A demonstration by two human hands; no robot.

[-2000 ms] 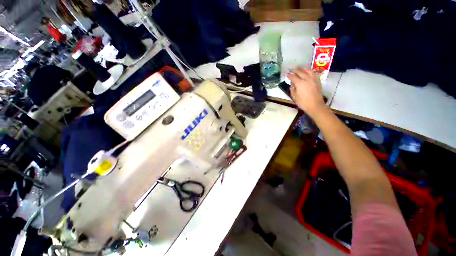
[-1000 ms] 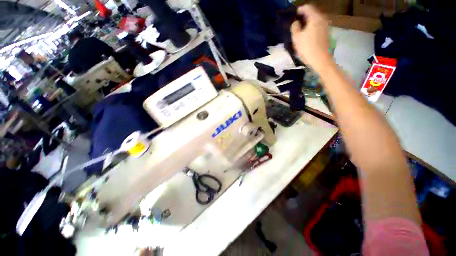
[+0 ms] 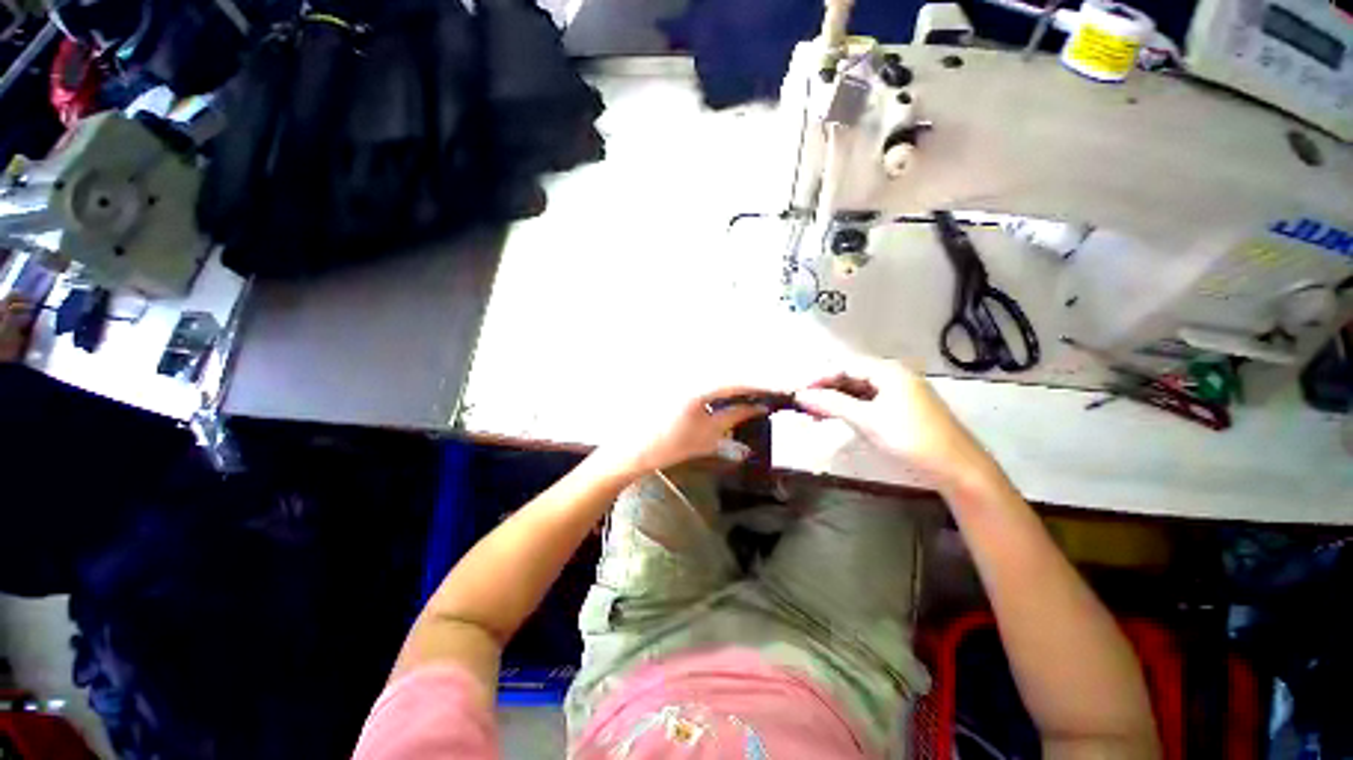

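My left hand (image 3: 695, 428) and my right hand (image 3: 886, 414) are close together over the front edge of the white table. Both hold a narrow dark fabric strip (image 3: 761, 401) stretched between their fingertips; a dark part hangs below it. The JUKI sewing machine (image 3: 1157, 178) stands behind and to the right. Its needle area (image 3: 806, 282) is a little above my hands in the picture. Fine detail at the fingertips is blurred.
Black fabric shears (image 3: 985, 319) lie on the machine bed. Red-handled snips (image 3: 1183, 401) and a green handle (image 3: 1212, 374) lie at right. A dark garment pile (image 3: 393, 134) is at back left. Another machine (image 3: 126, 201) stands far left. A red basket (image 3: 965, 641) is below right.
The view has swung left and down from the side table to the needle end. My right hand has come back from the side table. My left hand has come into view, and both hold the dark strip.
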